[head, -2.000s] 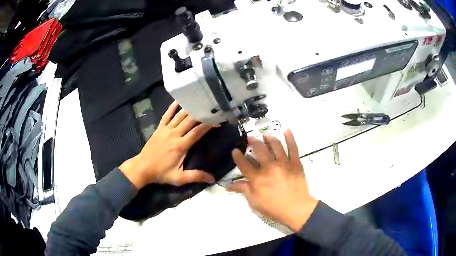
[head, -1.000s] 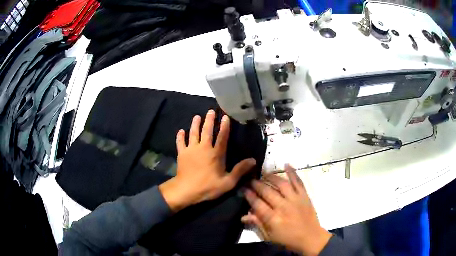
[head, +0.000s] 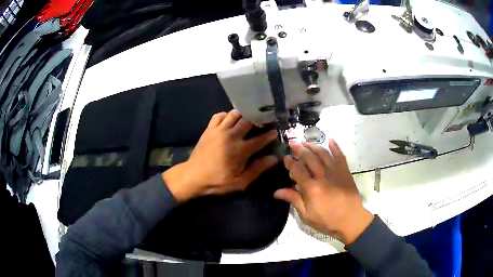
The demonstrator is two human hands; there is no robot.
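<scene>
The black back panel lies flat on the table, its right edge under the head of the white sewing machine. A camouflage webbing strip runs across it, crossed by a black cross strap. My left hand lies on the panel, fingers bent toward the needle area. My right hand rests at the panel's right edge, its fingertips close to the presser foot. Neither hand is closed around anything. The needle tip is too small to make out.
Thread snips lie on the table right of the needle area. Grey cut pieces are heaped at the left, with red pieces beyond them. A black panel stack is behind the machine. Something blue shows below the table at the lower right.
The panel has turned from slanted away from the machine head to along it, its camouflage strip now nearly level. Both hands have moved up toward the presser foot, the left with fingers more bent.
</scene>
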